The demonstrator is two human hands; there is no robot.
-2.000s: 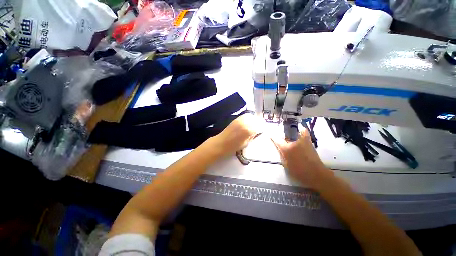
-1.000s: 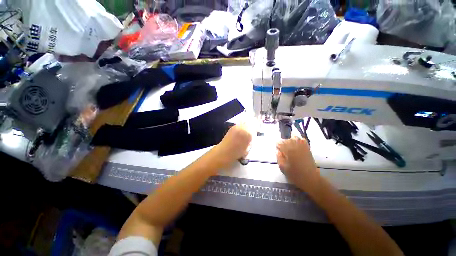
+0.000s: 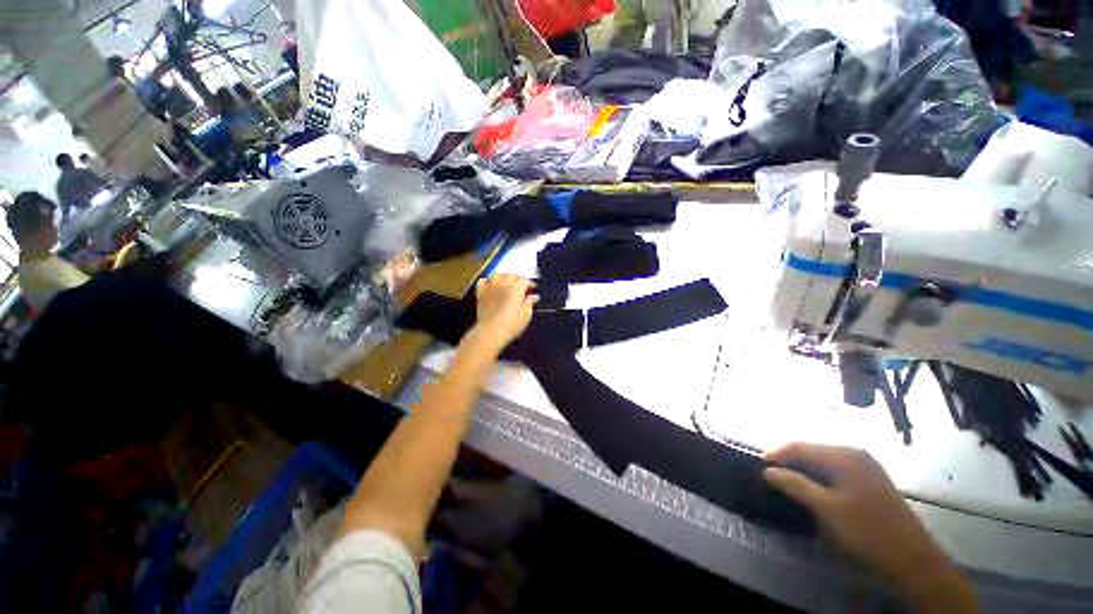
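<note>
My right hand (image 3: 845,492) grips one end of a long black fabric strip (image 3: 647,441) at the table's front edge, right of centre. The strip runs up and left towards my left hand (image 3: 507,300), whose fingers are closed on dark cloth among the flat black bands. Which piece my left hand grips is partly hidden. Another band (image 3: 657,312) lies flat to the right of my left hand. The white sewing machine (image 3: 935,270) stands at the right, with no hand near its presser foot (image 3: 811,342).
Thicker dark bundles (image 3: 611,257) lie at the back of the table. A tangle of narrow black pieces (image 3: 989,414) lies under the machine arm. A grey vented unit (image 3: 300,222) stands at left. Plastic bags (image 3: 857,84) fill the back. People sit at far left.
Both hands have left the needle area. My left hand moved left onto the bands; my right hand moved to the front edge with a strip end. The view has turned left.
</note>
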